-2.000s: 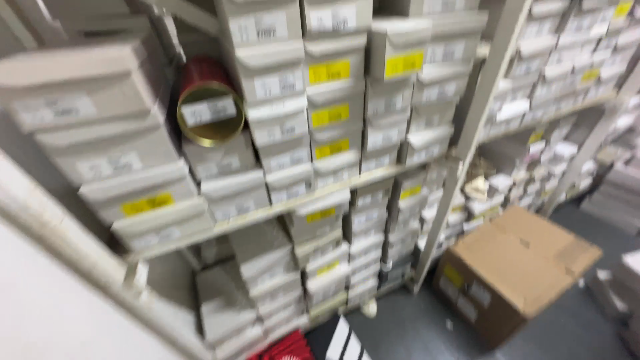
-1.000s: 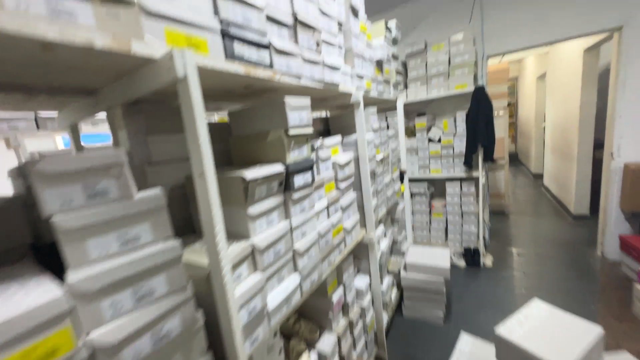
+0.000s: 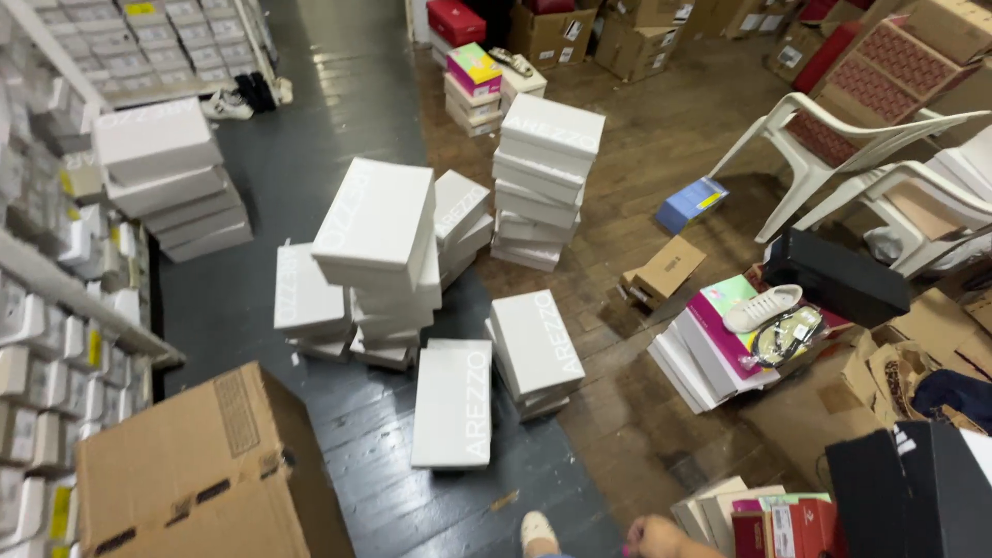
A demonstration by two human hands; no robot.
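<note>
One hand shows at the bottom edge, right of centre. It is my right hand [image 3: 649, 537], blurred and partly cut off, with its fingers curled; whether it holds anything cannot be made out. Just right of it stand several shoe boxes, among them a red shoe box [image 3: 818, 527]. My left hand is out of the picture. Ahead on the floor are stacks of white shoe boxes: a tall stack [image 3: 380, 225] in the middle, another stack [image 3: 546, 178] behind it to the right, and a white box [image 3: 452, 403] nearer me. A light shoe [image 3: 536, 531] on my foot shows at the bottom.
Shelves packed with shoe boxes [image 3: 101, 333] line the left side. A large cardboard carton [image 3: 186, 457] stands at the lower left. To the right are white plastic chairs [image 3: 814, 139], a canvas shoe [image 3: 762, 308] on stacked boxes, a black box [image 3: 837, 275] and open cartons.
The view has swung right and down from the shelves to the floor. My right hand has come into view at the bottom edge.
</note>
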